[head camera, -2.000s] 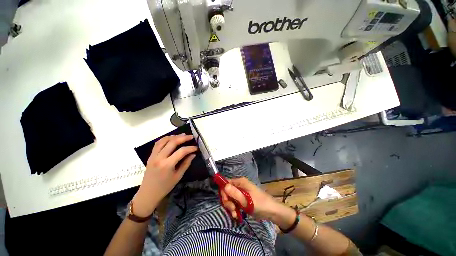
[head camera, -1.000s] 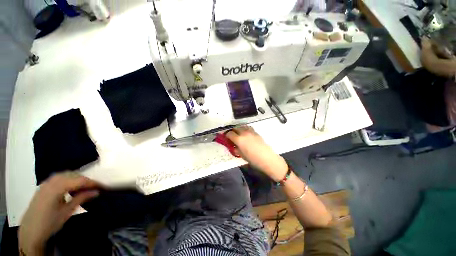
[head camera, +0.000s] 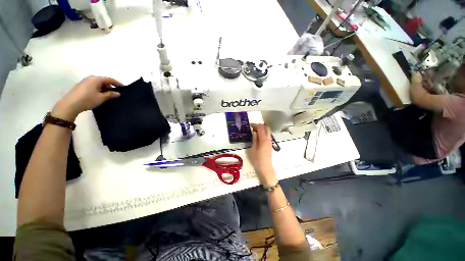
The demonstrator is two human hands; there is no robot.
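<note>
My left hand [head camera: 91, 96] is at the upper left corner of the dark stack of cut pieces [head camera: 133, 120] nearer the machine. Its fingertips touch the cloth; whether they pinch a piece is unclear. My right hand [head camera: 261, 145] is on the machine bed, fingertips at the right edge of the smartphone [head camera: 238, 127] and beside the dark snips [head camera: 276, 144], which it partly covers; its grip is hidden. The red-handled shears [head camera: 208, 162] lie on the table, blades to the left. A second dark stack [head camera: 73, 162] is at far left, partly behind my left forearm.
The white brother sewing machine [head camera: 239, 92] stands behind the shears. A pale flat tool [head camera: 312, 144] lies at the bed's right. Thread cones [head camera: 102, 15] stand at upper left. A wooden surface [head camera: 326, 229] is below. A person [head camera: 448, 120] works at another station at right.
My left hand has moved from the lower left, where it was by a dark piece, up to the stack near the machine. My right hand has let go of the shears and moved to the phone.
</note>
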